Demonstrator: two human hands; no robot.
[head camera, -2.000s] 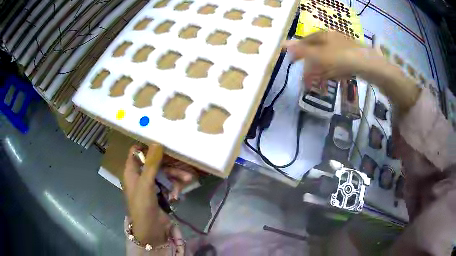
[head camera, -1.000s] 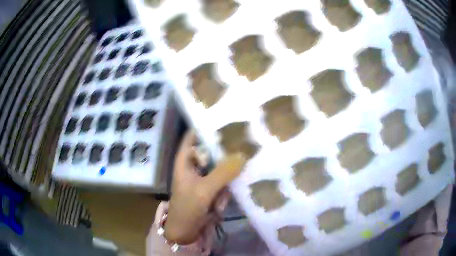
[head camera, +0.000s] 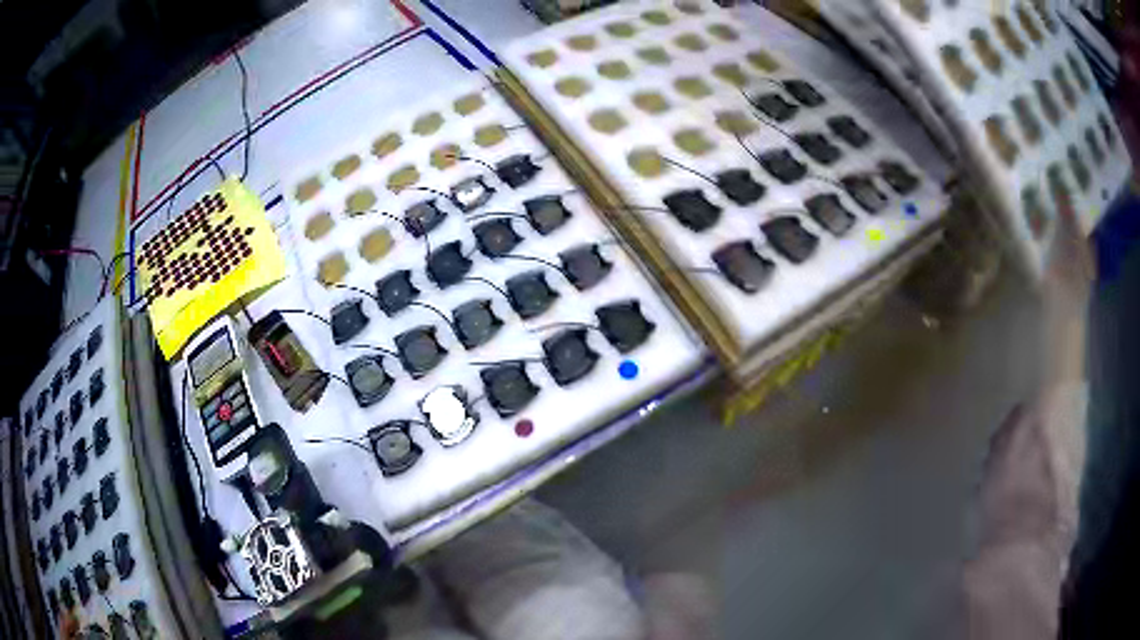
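A white foam tray with rows of empty tan pockets stands tilted at the upper right edge, partly cut off. My right hand is blurred at its lower edge and appears to hold it; the fingers are hard to make out. My left hand cannot be made out; a blurred skin-toned patch at the bottom centre is unclear.
A part-filled foam tray lies centrally, another right of it. At left are a loaded tray, meter, yellow sticker sheet, brown-black box and a fixture with silver frame.
The view has swung right from the left-hand stacks to the bench and right-hand trays. The large empty tray no longer fills the front; a tilted tray is at the right edge. My left hand has left clear view.
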